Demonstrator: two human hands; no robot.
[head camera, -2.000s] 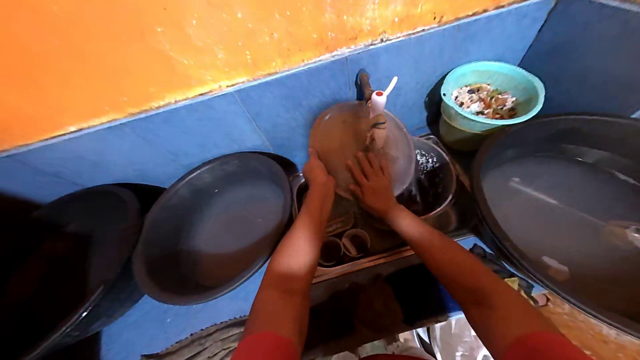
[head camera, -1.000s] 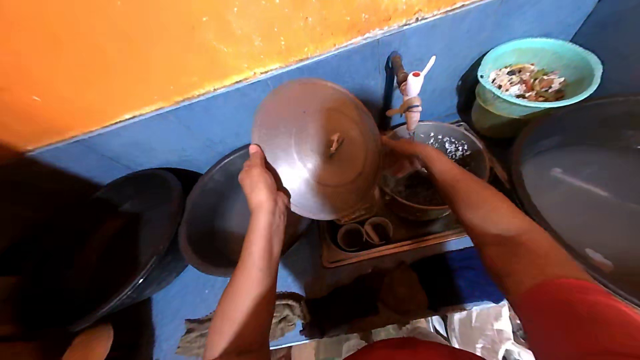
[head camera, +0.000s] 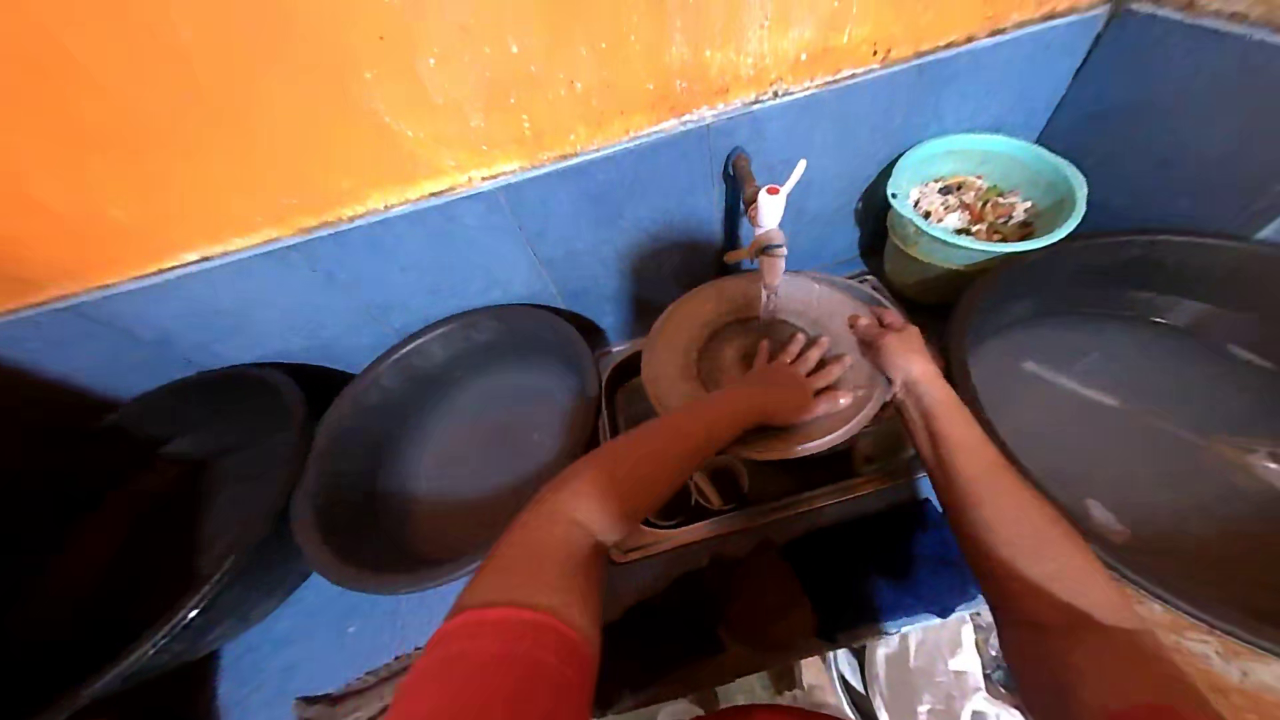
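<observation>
A round metal pot lid (head camera: 690, 345) lies under the running tap (head camera: 769, 215), with water falling on its surface. My left hand (head camera: 795, 385) rests on the lid with its fingers spread. At the lid's right edge, my right hand (head camera: 895, 345) grips the rim. Below the lid is a metal sink tray (head camera: 755, 515), where a cup (head camera: 722, 483) shows partly. The lid hides most of what is in the sink.
Left of the sink stands a dark basin (head camera: 450, 450), with another dark tub (head camera: 215, 460) beyond it. A large basin of water (head camera: 1130, 400) stands at right. Behind it, a turquoise strainer (head camera: 1065, 200) holds food scraps.
The lid has moved from above the left basin to under the tap, and its knob no longer shows. My left hand has gone from its rim to its surface; my right hand now shows at its right edge.
</observation>
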